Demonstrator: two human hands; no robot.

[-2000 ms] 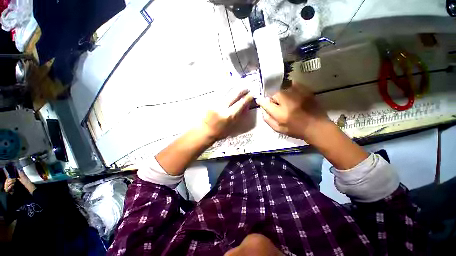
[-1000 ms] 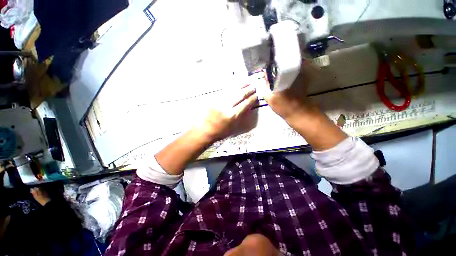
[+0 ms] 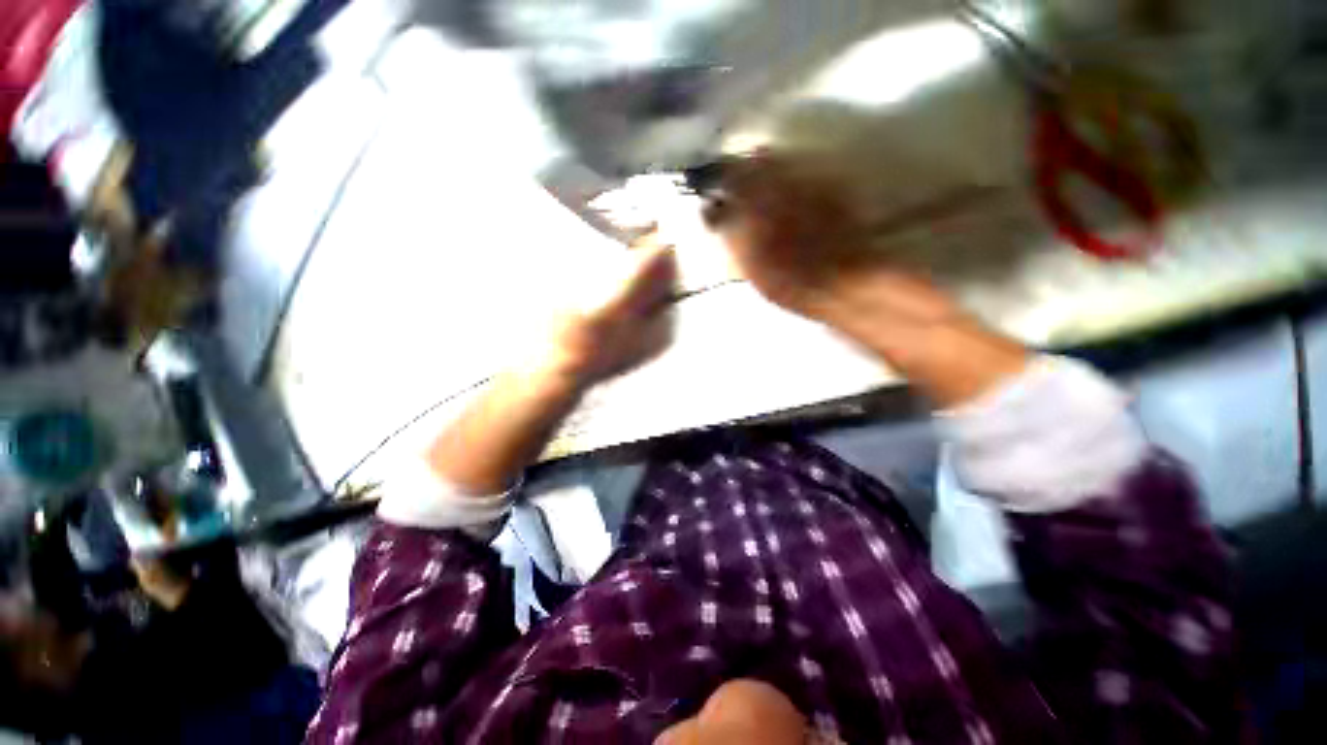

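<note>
The head view is strongly blurred. The white sewing machine stands at the top centre, its parts smeared. My left hand is on the white table, its fingers pointing to the needle area. My right hand is just right of it, close under the machine head, dark and blurred. A small bright white patch, perhaps a fabric piece, shows beyond my left fingertips. I cannot tell whether either hand grips it.
Scissors with a red handle loop lie on the right of the table. A pale panel with a dark edge lies at the left. A dark fabric pile is at the far left. Another person's hand shows at the lower left.
The whole view has shifted and blurred. My left hand has drawn back slightly towards the left. My right hand remains near the machine head, its fingers less distinct.
</note>
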